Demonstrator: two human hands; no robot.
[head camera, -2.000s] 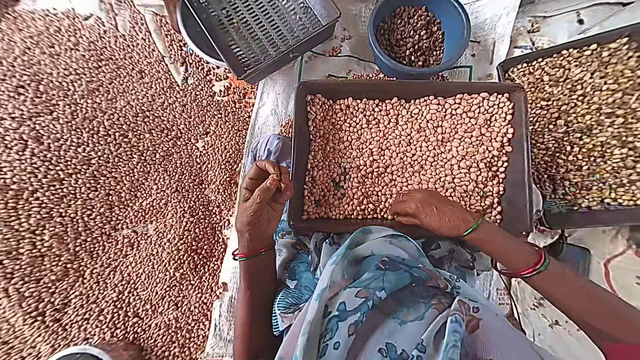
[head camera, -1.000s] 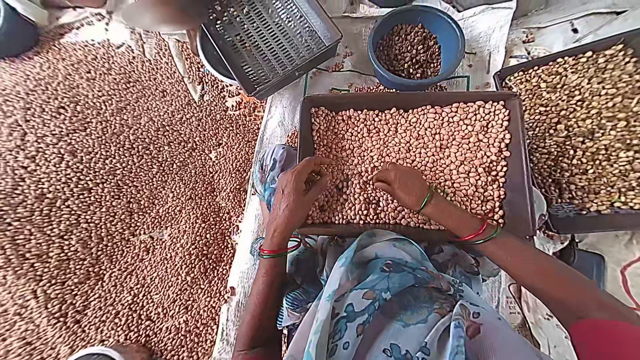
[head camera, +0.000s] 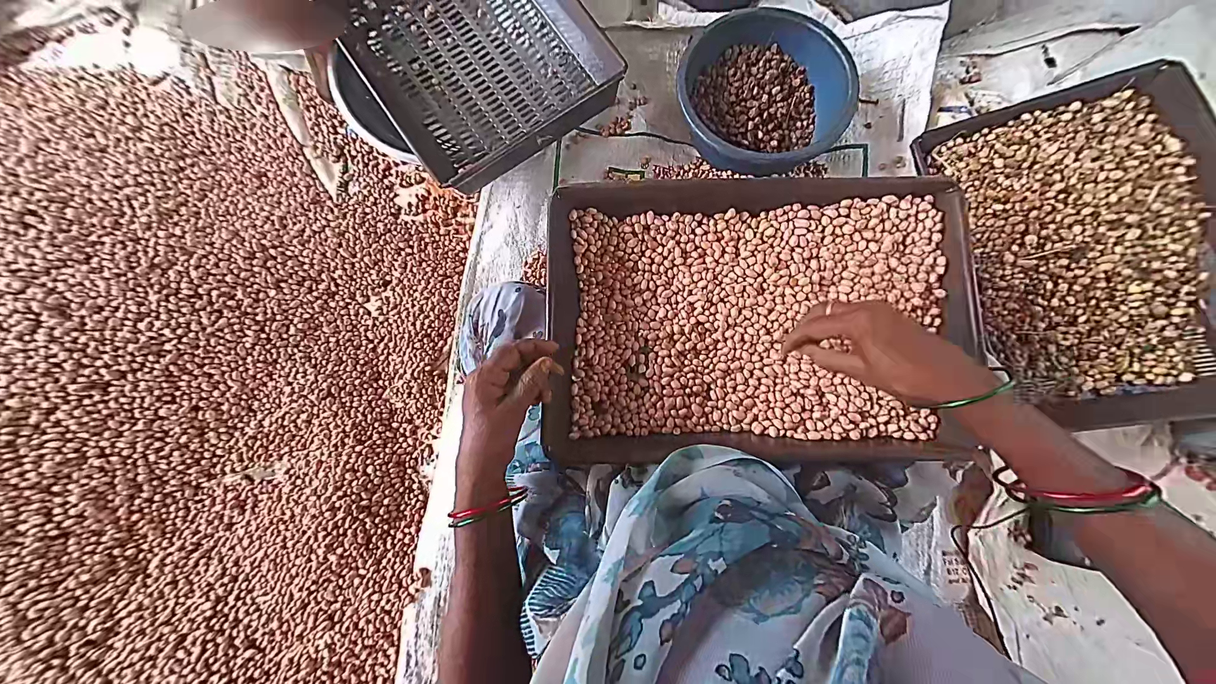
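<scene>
A dark rectangular tray (head camera: 750, 198) full of pinkish-brown nuts or beans (head camera: 703, 304) rests at my lap. My left hand (head camera: 513, 385) is at the tray's left edge, its fingers curled toward the thumb; whether something small is between them cannot be told. Over the right half of the tray is my right hand (head camera: 869, 347), thumb and fingers apart and pointing left, just above or touching the nuts. Nothing shows between those fingers. A small dark patch (head camera: 641, 359) lies among the nuts at the tray's left side.
A large heap of similar nuts (head camera: 209, 361) covers the left. Behind the tray are a slotted dark crate (head camera: 475, 76) and a blue bowl (head camera: 831, 66) of darker pieces. Another tray (head camera: 1054, 103) of yellowish-brown pieces stands at right. A blurred brown shape is at the upper left.
My left hand has moved left, from over the nuts to the tray's left edge. My right hand has moved right, away from the left part of the tray, and its fingers have spread.
</scene>
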